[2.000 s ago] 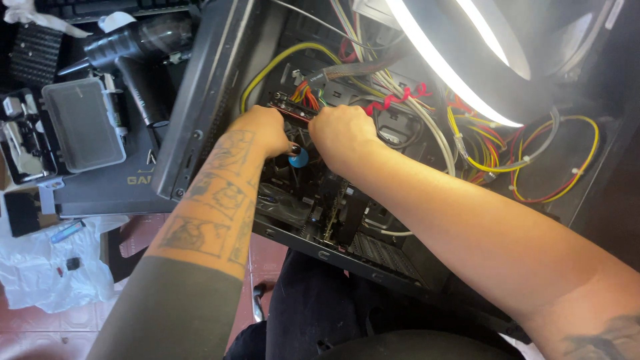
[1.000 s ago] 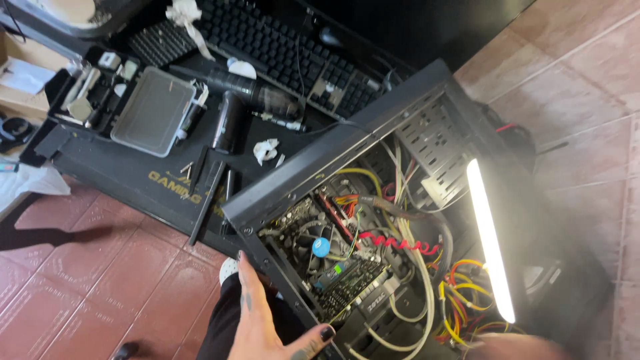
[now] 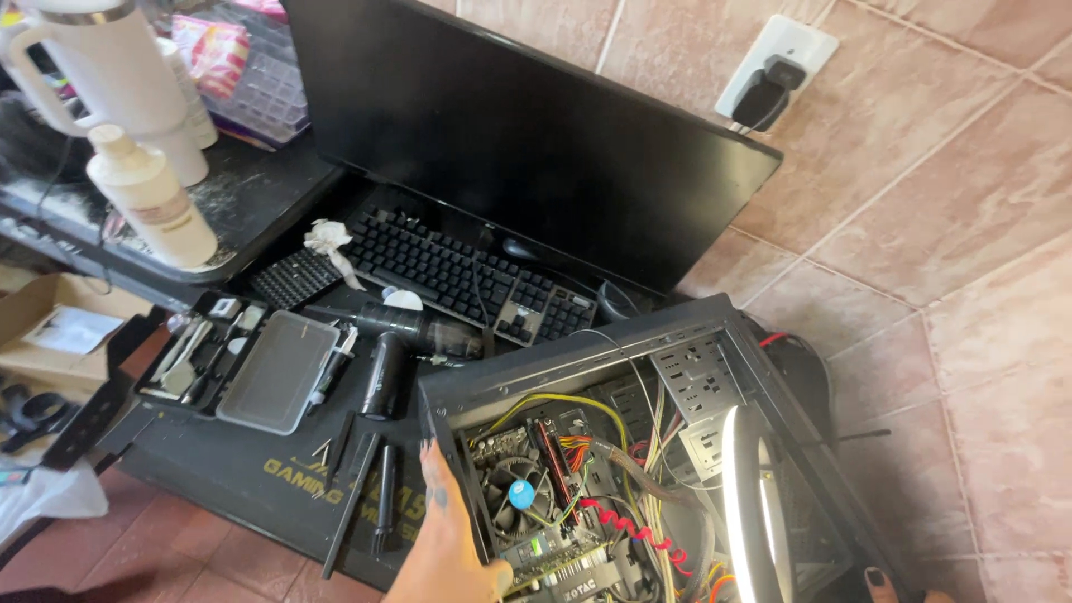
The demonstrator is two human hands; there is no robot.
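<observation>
An open black computer case (image 3: pixel 569 347) lies on its side on the desk, its inside facing up. My left hand (image 3: pixel 448 528) lies flat along the case's left edge, its fingers pointing up the frame and its thumb by the graphics card (image 3: pixel 578 578). Near the right end of the case's lower edge, only fingertips of my right hand (image 3: pixel 879 584) show; the rest is cut off. Inside are a CPU cooler fan (image 3: pixel 521 494) with a blue hub, a red memory module (image 3: pixel 553 469), a coiled red cable (image 3: pixel 628 528) and other wires. A lit ring lamp (image 3: pixel 741 502) stands over the case's right part.
Behind the case are a keyboard (image 3: pixel 435 268), a monitor (image 3: pixel 519 142) and a mouse (image 3: pixel 615 299). Leftward lie a black handheld blower (image 3: pixel 385 377), a toolbox (image 3: pixel 280 373), dark strips (image 3: pixel 352 502) and a white bottle (image 3: pixel 155 201). A tiled wall (image 3: pixel 879 209) borders the right.
Two seconds ago both hands were inside the case at the memory module; now they are at its edges. The view has swung up toward the monitor and wall.
</observation>
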